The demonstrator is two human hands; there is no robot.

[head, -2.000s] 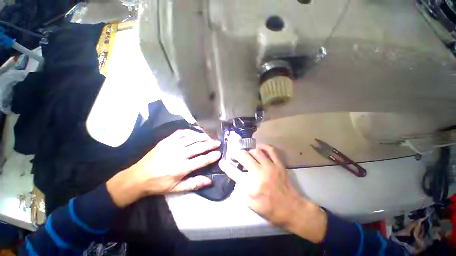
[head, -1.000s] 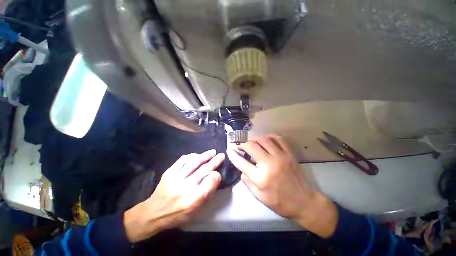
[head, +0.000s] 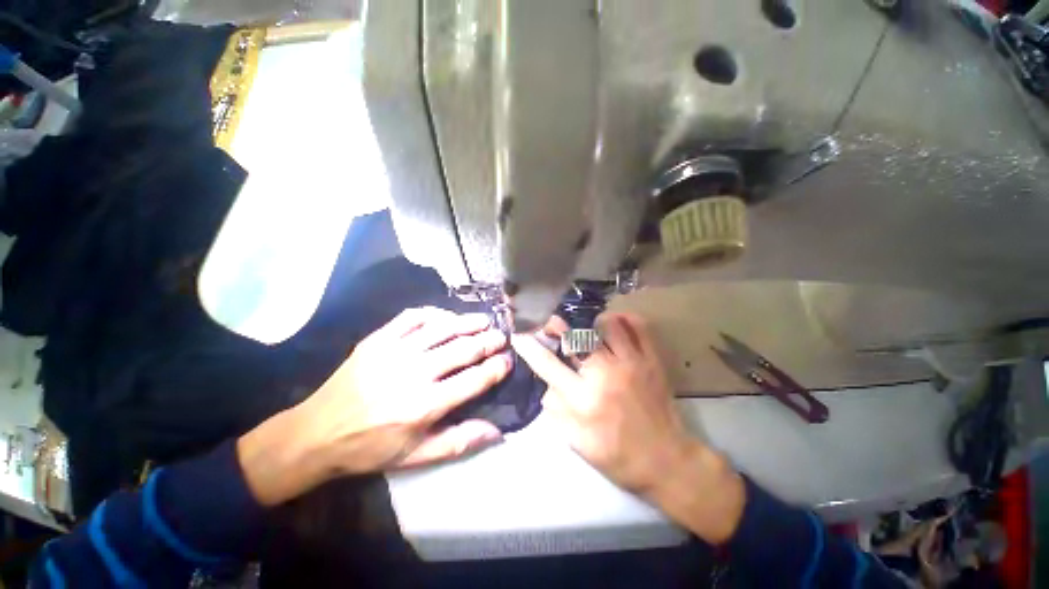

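Note:
A dark garment piece (head: pixel 513 399) lies under the needle area of the cream sewing machine (head: pixel 552 150). My left hand (head: pixel 391 397) lies flat on the dark cloth, its fingertips just left of the presser foot (head: pixel 500 308). My right hand (head: pixel 615 408) is on the right side of the foot, its index finger pointing at the cloth edge by the needle and other fingers beside a small ridged metal knob (head: pixel 582 339). The needle tip is hidden by the machine head and fingers. Neither hand visibly pinches the cloth.
Thread snips (head: pixel 773 380) lie right of my right hand on the machine bed. A large black cloth heap (head: pixel 109 265) spreads at left, around a bright white surface (head: pixel 288 207). Yellow tape (head: pixel 236 86) shows at upper left. A red crate (head: pixel 1015 529) stands at lower right.
The view has shifted, showing more of the machine head and white surface than one second ago. My left hand lies flatter over the cloth. Both hands remain beside the presser foot.

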